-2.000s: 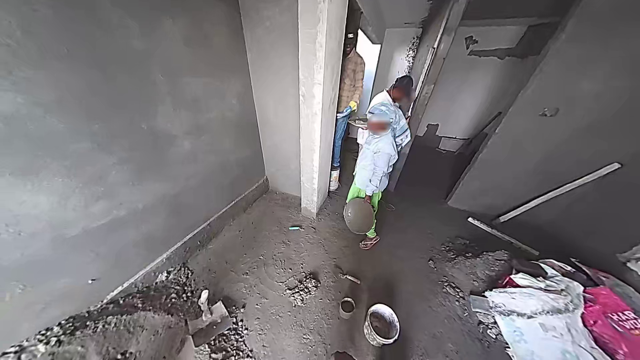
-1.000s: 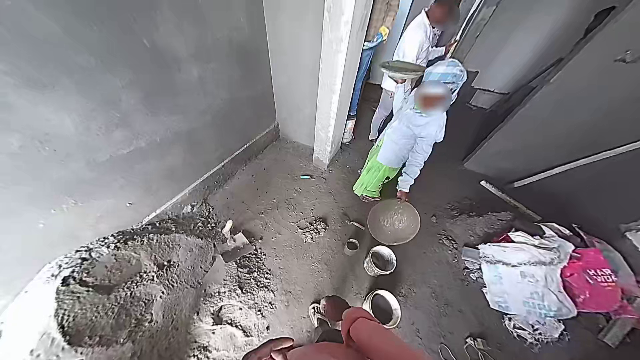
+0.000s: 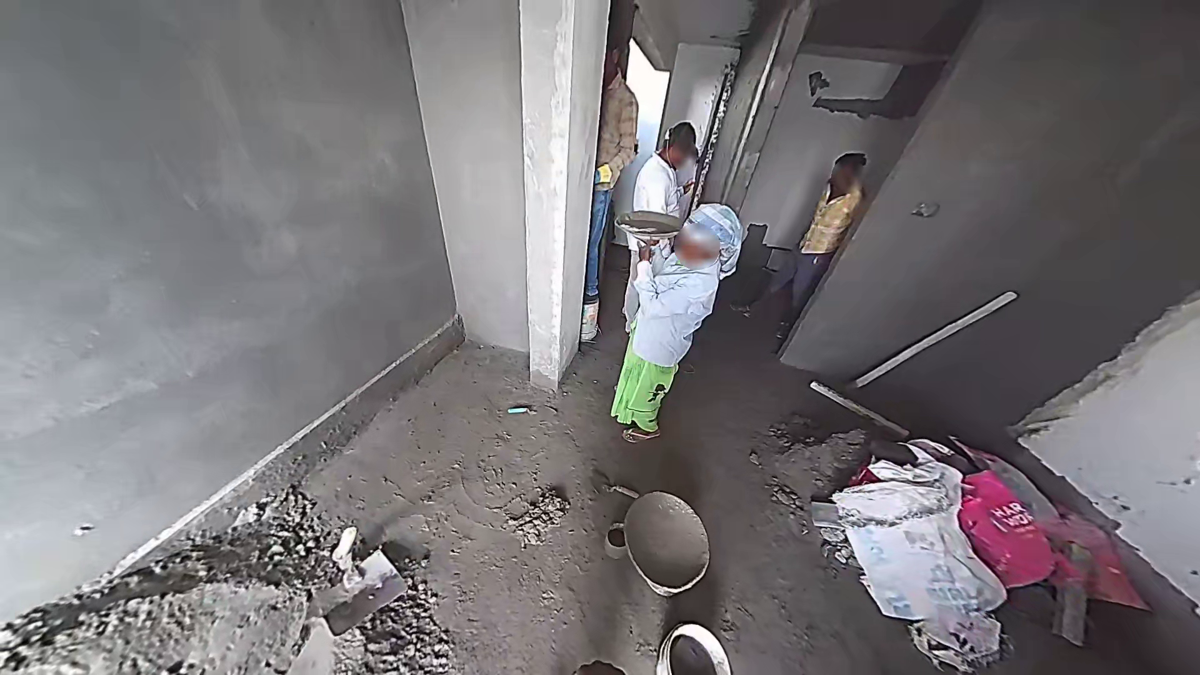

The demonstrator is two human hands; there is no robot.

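Neither of my hands shows. At the bottom edge is a small dark shape that I cannot identify. A trowel with a pale handle lies on the heap of wet mortar at lower left. A shallow round pan rests over a bucket on the floor, beside a small pot. Nearer to me stands a round white-rimmed bucket, cut off by the bottom edge. A co-worker in a pale blue shirt and green skirt holds another shallow pan raised at head height.
A concrete column stands beside the doorway. Several other people are there, one in white and one in a yellow shirt at the right. Sacks and a pink bag lie at lower right, near two pale battens.
The co-worker has straightened up and moved back; the pan they held low now rests over the bucket. My red sleeve has left the view, which has shifted. The person in yellow now shows.
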